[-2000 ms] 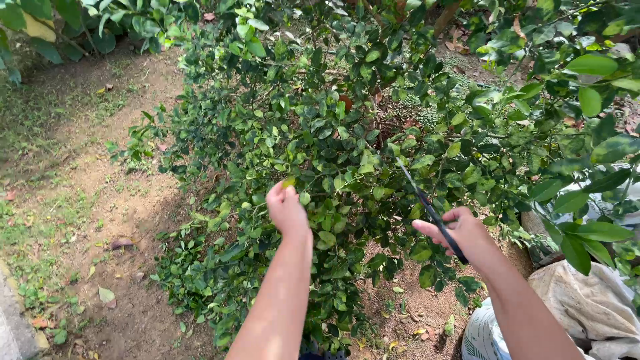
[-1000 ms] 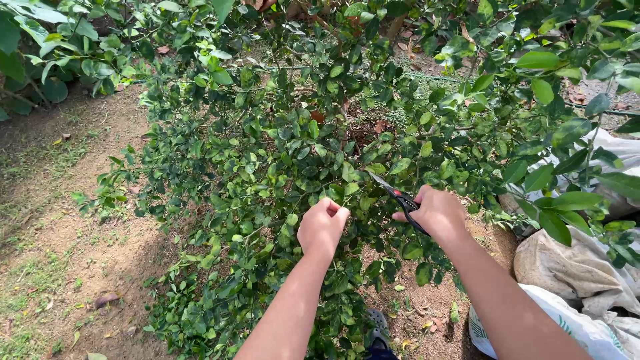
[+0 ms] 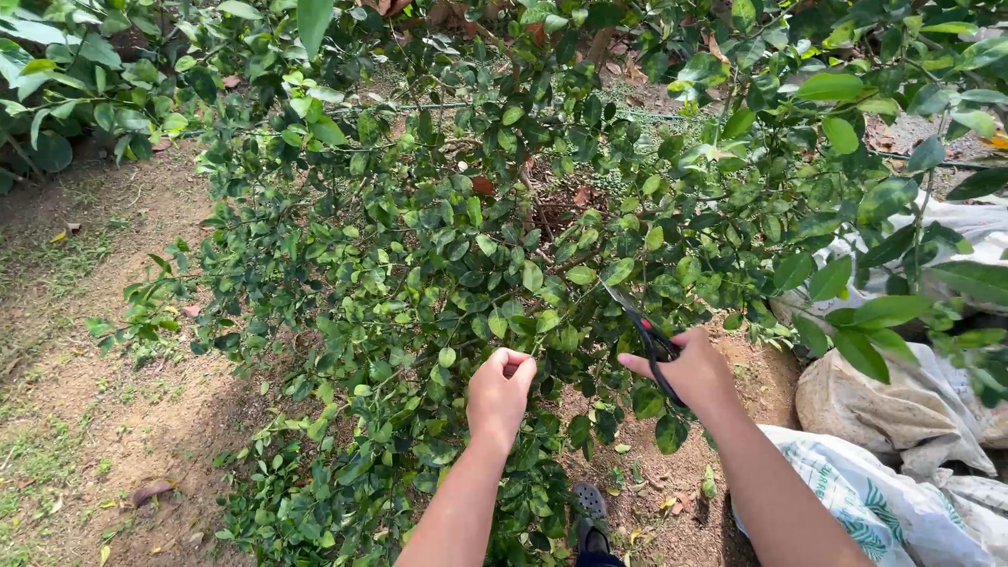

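A leafy green bush (image 3: 441, 268) fills the middle of the head view. My right hand (image 3: 697, 370) holds a pair of scissors (image 3: 652, 339) with black handles and a red spot at the pivot. Their metal blades point up and left into the leaves. To the left and slightly lower, my left hand (image 3: 500, 394) pinches a thin green twig (image 3: 538, 346) between thumb and fingertips. The twig's lower end is hidden by the fingers.
White woven sacks (image 3: 874, 496) and a dirty beige sack (image 3: 874, 398) lie at the right. A thin green hose or line (image 3: 661, 116) crosses behind the bush. Below it shows a dark clog (image 3: 589, 508). Sandy soil (image 3: 150, 378) with grass patches lies left.
The yellowish leaf seen at my left hand two seconds ago no longer shows there. The view has shifted somewhat. The scissors have stayed in my right hand.
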